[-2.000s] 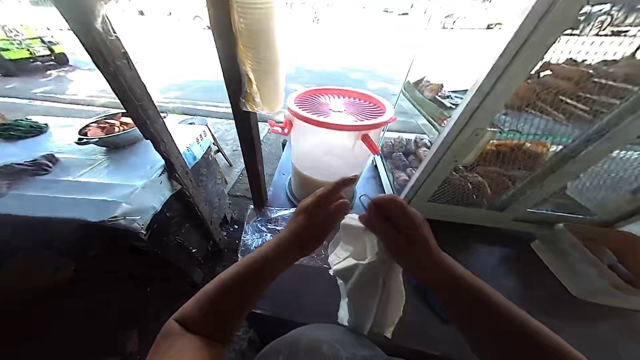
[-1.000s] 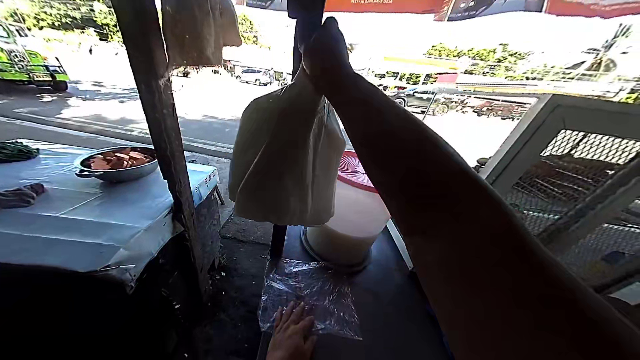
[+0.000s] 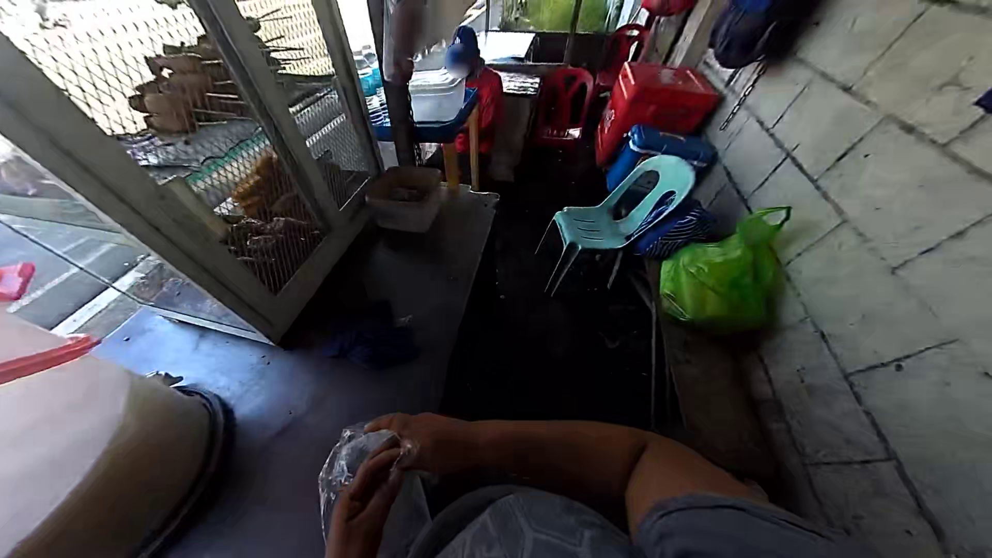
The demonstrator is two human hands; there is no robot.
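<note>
Low in the view, both hands are together at a clear plastic bag (image 3: pixel 341 465) over the edge of the dark counter. My left hand (image 3: pixel 368 492) comes up from the bottom edge, its fingers closed on the crumpled film. From the right, my right hand (image 3: pixel 415 438) reaches across and grips the same film near its top. At the far left stands a large drink container (image 3: pixel 70 449) with pale contents, a red band and a dark base; only part of it is in view.
A mesh-sided display case (image 3: pixel 271 310) with food stands on the counter (image 3: pixel 387 287), near a plastic tub (image 3: pixel 403 201) and dark cloth. Beyond are a pale green chair (image 3: pixel 612 221), a green bag (image 3: pixel 725 271), a red cooler (image 3: pixel 659 101), a block wall (image 3: pixel 891 232) and a seated person in red.
The view has swung far to the right. My right hand has come down from the hanging bags to the clear film. The film, flat on the counter under my left hand before, is now gathered in both hands.
</note>
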